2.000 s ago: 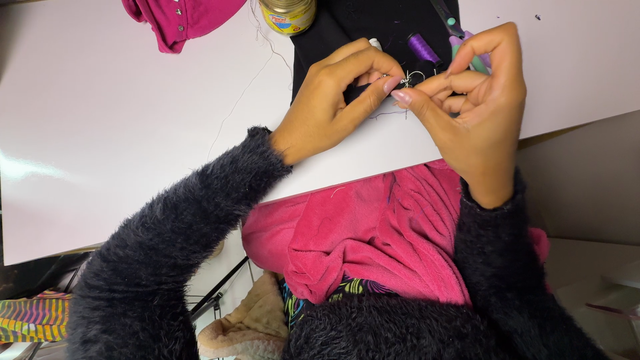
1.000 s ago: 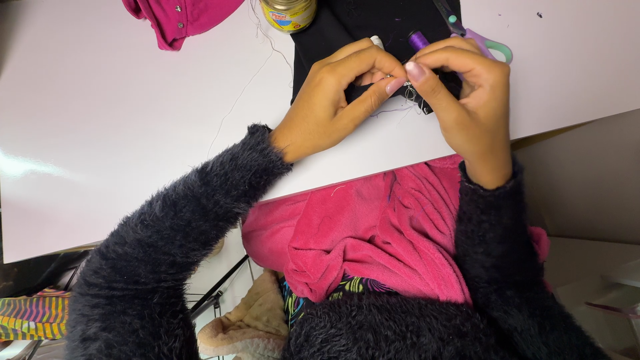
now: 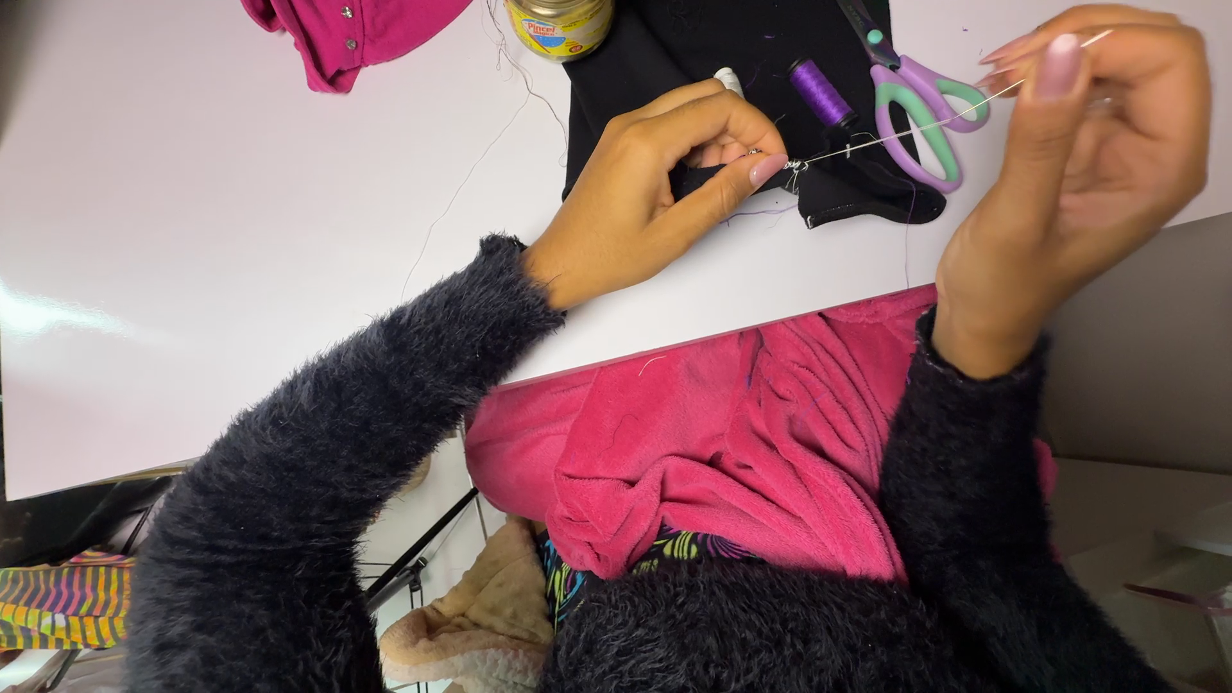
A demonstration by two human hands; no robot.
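My left hand (image 3: 664, 183) pinches the edge of a black cloth (image 3: 635, 96) between thumb and fingers, beside a small cluster of pale stitches or beads (image 3: 795, 166). From there a light thread (image 3: 924, 128) runs taut up to my right hand (image 3: 1088, 144), raised at the right. A thin needle (image 3: 1095, 39) shows at its fingertips, pinched between thumb and fingers. On the cloth lie a spool of purple thread (image 3: 821, 92) and a white spool (image 3: 729, 80), partly hidden behind my left hand. Purple and green handled scissors (image 3: 914, 106) lie between my hands, partly on the cloth.
A glass jar with a yellow label (image 3: 560, 24) stands at the cloth's upper left. A magenta garment with buttons (image 3: 361, 34) lies at the top left of the white table (image 3: 241, 212). Loose threads trail over the tabletop. A pink fleece cloth (image 3: 712, 433) covers my lap.
My right hand has moved from beside my left fingers out to the right, drawing the thread taut. The scissors show more fully. My left hand stays at the cloth edge.
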